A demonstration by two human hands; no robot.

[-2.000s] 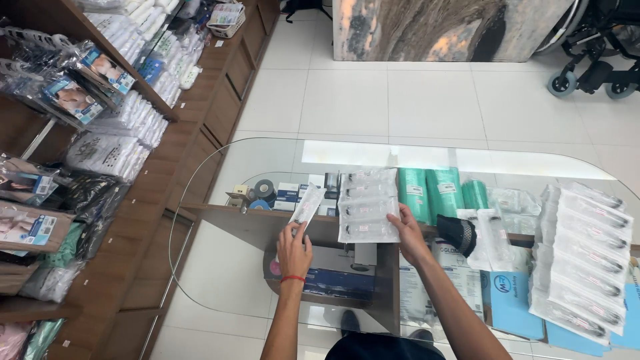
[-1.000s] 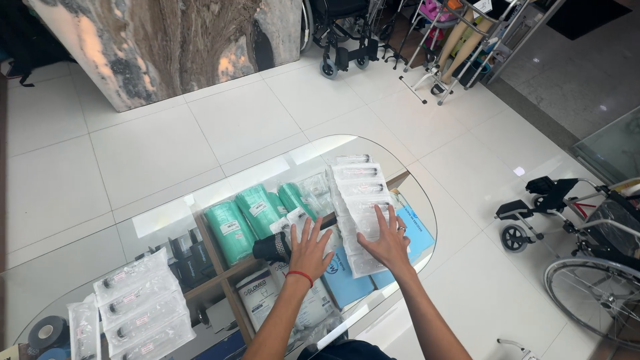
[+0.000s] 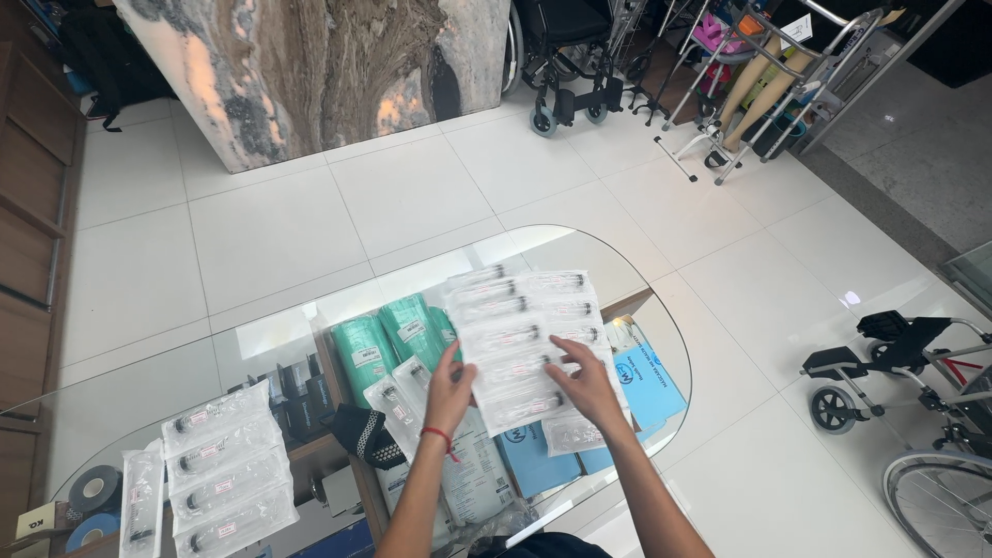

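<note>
My left hand (image 3: 451, 381) grips the left edge of a strip of packaged syringes (image 3: 504, 349), its thumb on the clear and white packs. My right hand (image 3: 577, 380) is at the strip's right side with fingers bent; whether it grips or only touches the strip cannot be told. Under and beside it lies a second strip of packs (image 3: 570, 308) on the glass counter. Another strip of syringe packs (image 3: 229, 473) and a separate pack (image 3: 142, 500) lie at the lower left. Loose packs (image 3: 397, 411) rest just left of my left hand.
Below the glass top (image 3: 310, 341) are green packages (image 3: 364, 353), blue mask boxes (image 3: 647, 380) and rolls of tape (image 3: 95, 488). A marble-patterned block (image 3: 310, 70) stands beyond. Wheelchairs (image 3: 914, 364) and a walker (image 3: 767, 85) stand on the tiled floor.
The view has swung to the right. One strip of syringe packs has been lifted and shifted left from the stack, with my left hand now on its edge.
</note>
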